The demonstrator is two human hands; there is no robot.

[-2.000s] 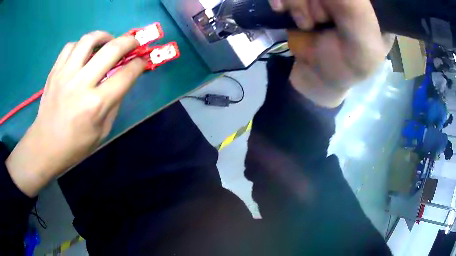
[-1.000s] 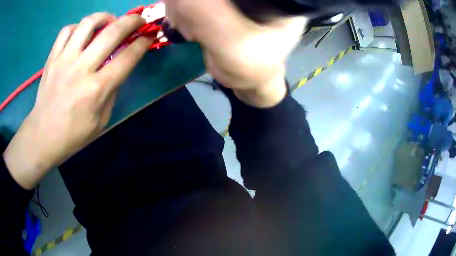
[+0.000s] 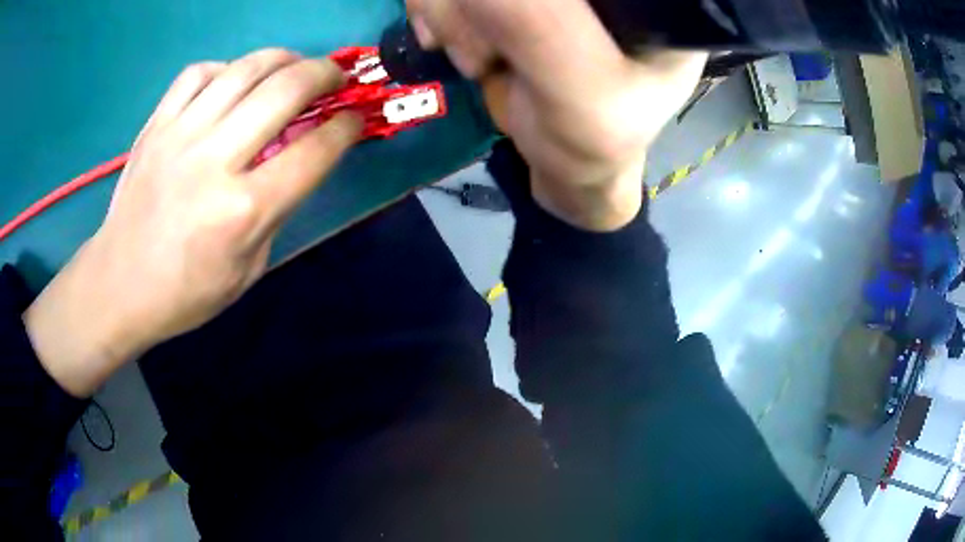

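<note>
My left hand (image 3: 212, 191) holds two red connector housings (image 3: 370, 119) side by side at the upper left. The nearer one shows a pale plate (image 3: 411, 105) with small holes. A red cable (image 3: 66, 194) trails left from under the hand. My right hand (image 3: 561, 106) grips the black electric screwdriver (image 3: 730, 23), whose body runs to the upper right. Its black nose (image 3: 405, 55) is at the farther housing and covers part of its pale inner face. The bit is hidden.
The green mat (image 3: 95, 64) lies under the red parts, and its table edge runs diagonally above my lap. A black inline block (image 3: 483, 197) on a cord hangs beyond the edge. A cardboard piece (image 3: 887, 101), striped floor tape (image 3: 698, 161) and blue shapes are at the right.
From the metal feeder, the screwdriver came left to the red housings. Since one second ago, both hands and the housings have shifted slightly right and down, and the nearer pale plate shows again.
</note>
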